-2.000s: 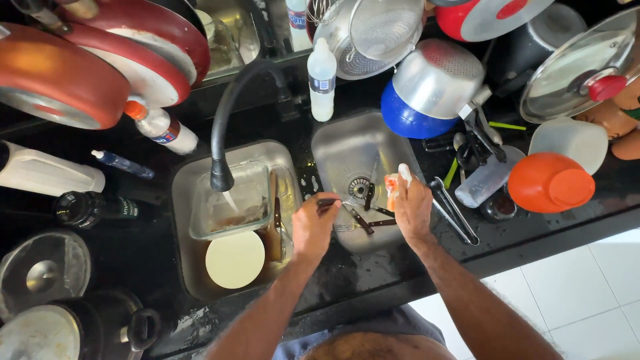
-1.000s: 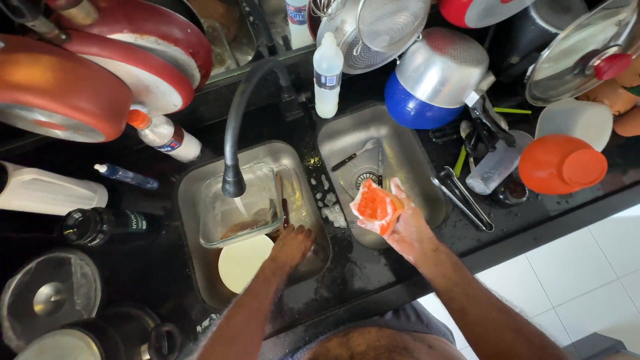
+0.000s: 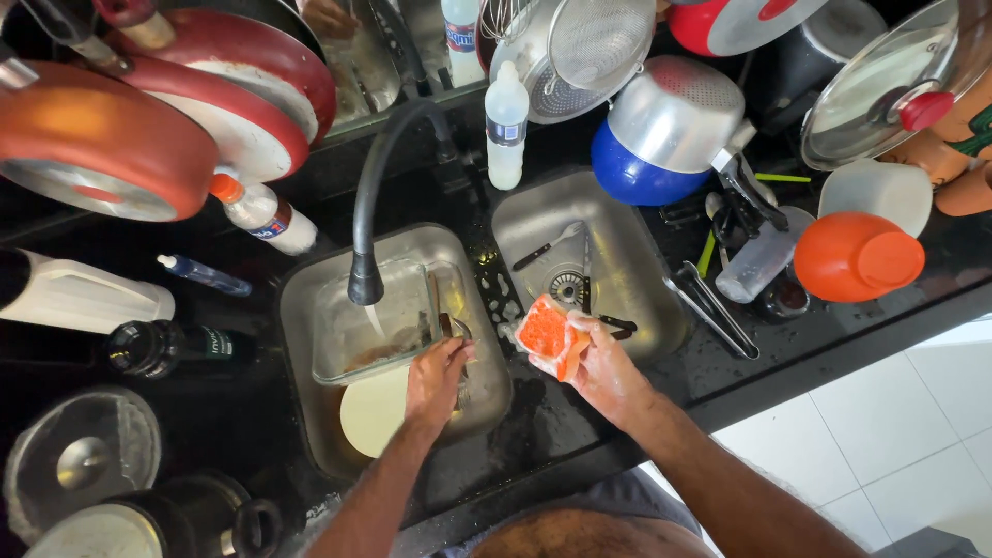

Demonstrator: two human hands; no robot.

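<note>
My right hand holds a soapy orange sponge over the near left part of the right sink basin. In that basin lie a dark-handled fork and several dark-handled pieces of cutlery around the drain. My left hand reaches into the left basin, its fingers at some cutlery; whether they grip a piece is unclear. Left of it, water runs from the black faucet into a glass baking dish, which overlaps a pale round plate.
Red pans and capped bottles stand at the left. A white bottle is behind the basins. At the right are a metal pot, a blue bowl, tongs, an orange bowl and a glass lid.
My left hand has moved from above the right basin, where it held a dark-handled piece of cutlery, to the cutlery in the left basin. The sponge's orange face has turned into view.
</note>
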